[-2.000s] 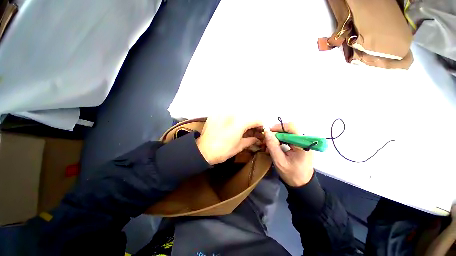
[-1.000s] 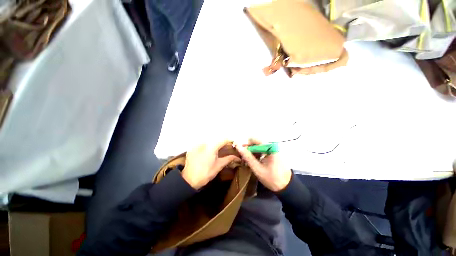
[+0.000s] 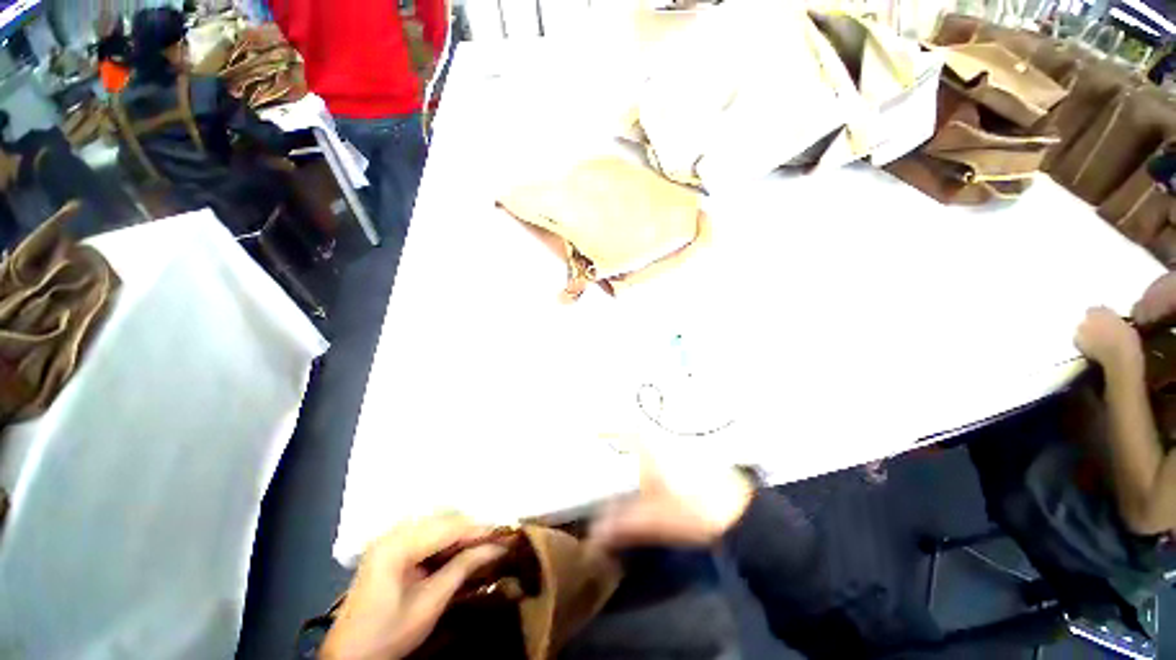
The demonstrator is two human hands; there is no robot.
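Note:
The brown bag (image 3: 568, 587) is at the bottom of the view, below the table's near edge, its mouth open and its lower part cut off. My left hand (image 3: 419, 580) grips its rim at the left, fingers curled over it. My right hand (image 3: 677, 503) is blurred at the bag's right side, fingers apart, nothing visible in it. A thin dark cord (image 3: 684, 423) lies curled on the white table beyond my right hand. A small pale bluish spot (image 3: 680, 351), perhaps the tool's end, shows above the cord; the rest is washed out.
Another brown bag (image 3: 613, 219) lies on the white table (image 3: 413, 426). Pale bags (image 3: 787, 97) and brown bags (image 3: 980, 142) are behind it. A person's hands (image 3: 1116, 338) are at the right edge. A second table (image 3: 168, 426) stands left, with people beyond.
The view has tilted up, showing more of the room. My right hand has let go of the green tool and moved away from my left hand. My left hand still holds the bag.

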